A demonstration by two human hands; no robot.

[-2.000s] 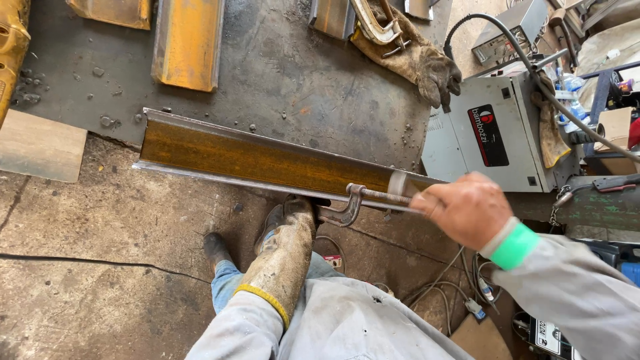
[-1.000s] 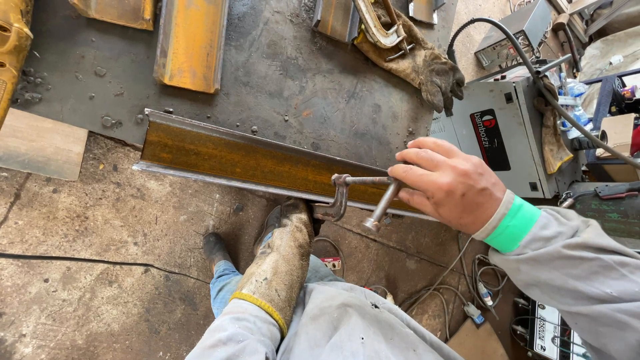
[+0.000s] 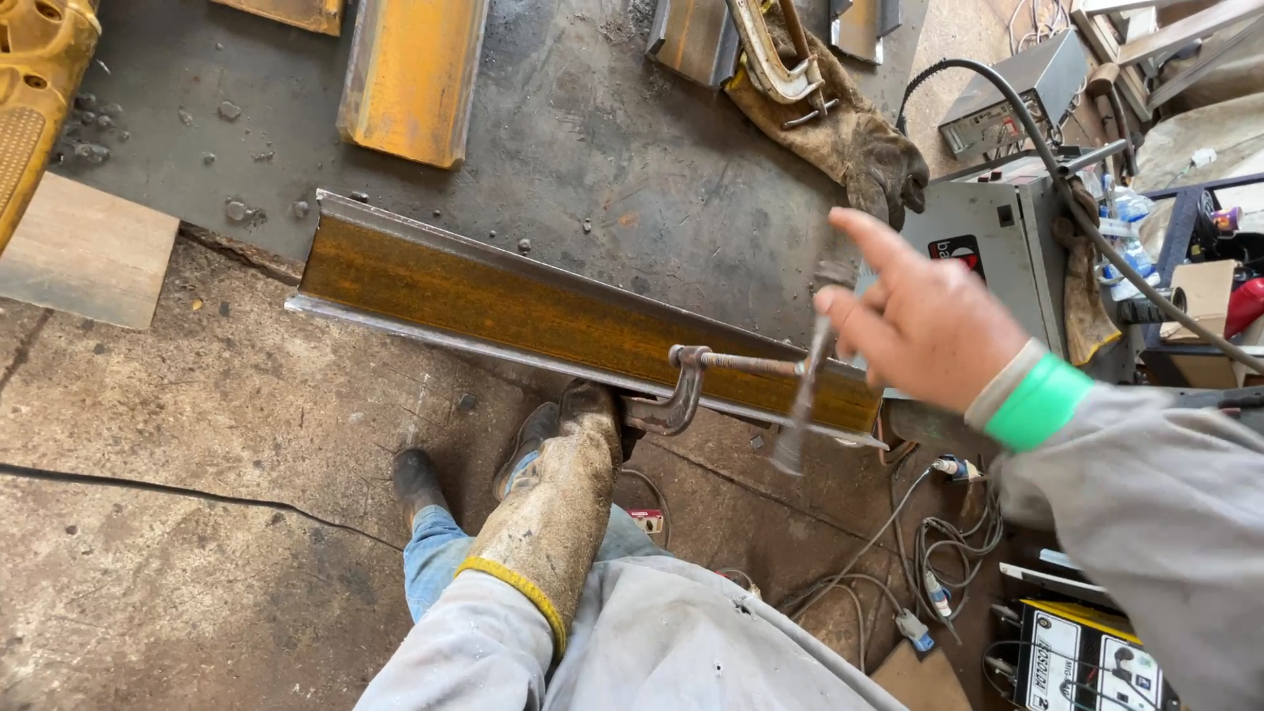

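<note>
A rusty steel channel (image 3: 533,306) lies along the near edge of the metal table. Near its right part sits a C-clamp (image 3: 681,395), its threaded screw pointing right toward a blurred T-handle (image 3: 812,385). My bare right hand (image 3: 918,316), with a green band at the wrist, is at the upper end of that handle, index finger stretched out; blur hides whether the fingers grip it. My left hand (image 3: 591,410) wears a long, worn leather glove and is at the clamp's frame under the channel's near edge. Its fingers are hidden.
More channel pieces (image 3: 410,79) lie on the table (image 3: 553,118). Another C-clamp (image 3: 775,59) rests on a leather glove (image 3: 869,158). A grey welding machine (image 3: 978,247) stands at the right, with cables (image 3: 938,553) on the floor below. A yellow perforated object (image 3: 39,89) is at the left.
My right hand has shifted about the clamp's T-handle, and the handle has turned between frames. The left hand and the channel have stayed in place.
</note>
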